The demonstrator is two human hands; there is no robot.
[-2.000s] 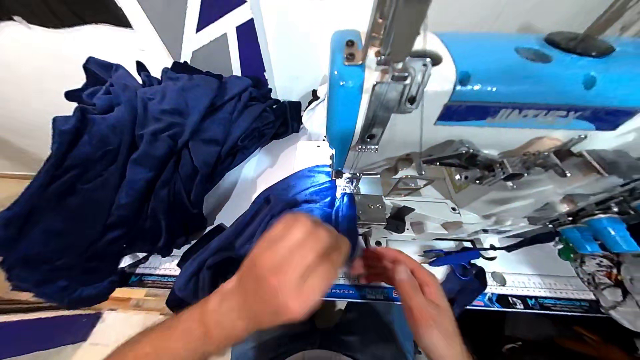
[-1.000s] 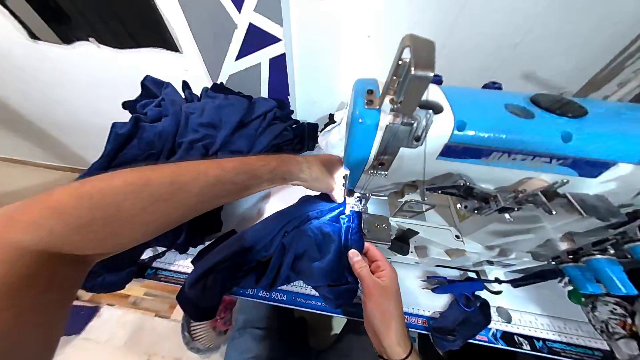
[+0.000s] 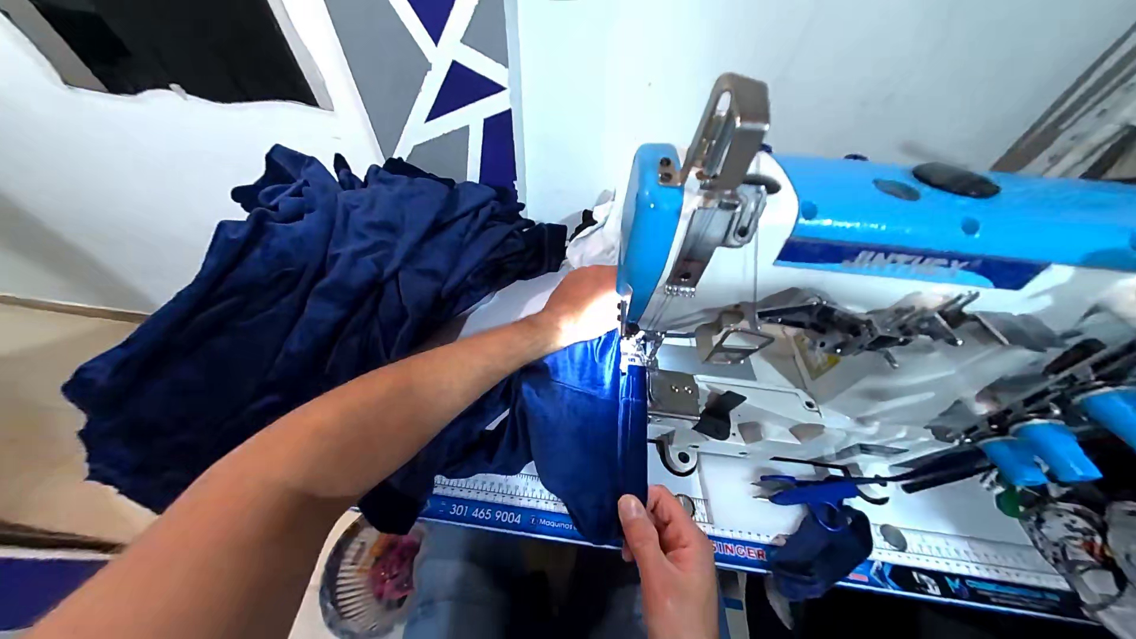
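A blue and white industrial sewing machine (image 3: 652, 231) stands over a navy fabric piece (image 3: 577, 417), whose right edge lies under the lit presser foot (image 3: 632, 349). My left hand (image 3: 586, 302) reaches behind the needle area, on the far side of the fabric; its fingertips are hidden by the machine head, so its hold cannot be told. Near the table's front edge, my right hand (image 3: 666, 550) pinches the near end of the folded fabric edge between thumb and fingers. The edge runs straight from that hand to the presser foot.
A large heap of navy fabric (image 3: 355, 266) lies left of the machine. Blue-handled scissors (image 3: 821, 493) and a small navy cloth (image 3: 821, 550) are at the right front. Blue thread guides or knobs (image 3: 1047, 448) sit further right. Below the table stands a clear basket (image 3: 368, 577).
The near part of the fabric, bunched a second ago, now hangs smoother and straighter, and my right hand is lower at its near end. Two seconds ago both hands were together in front of the needle.
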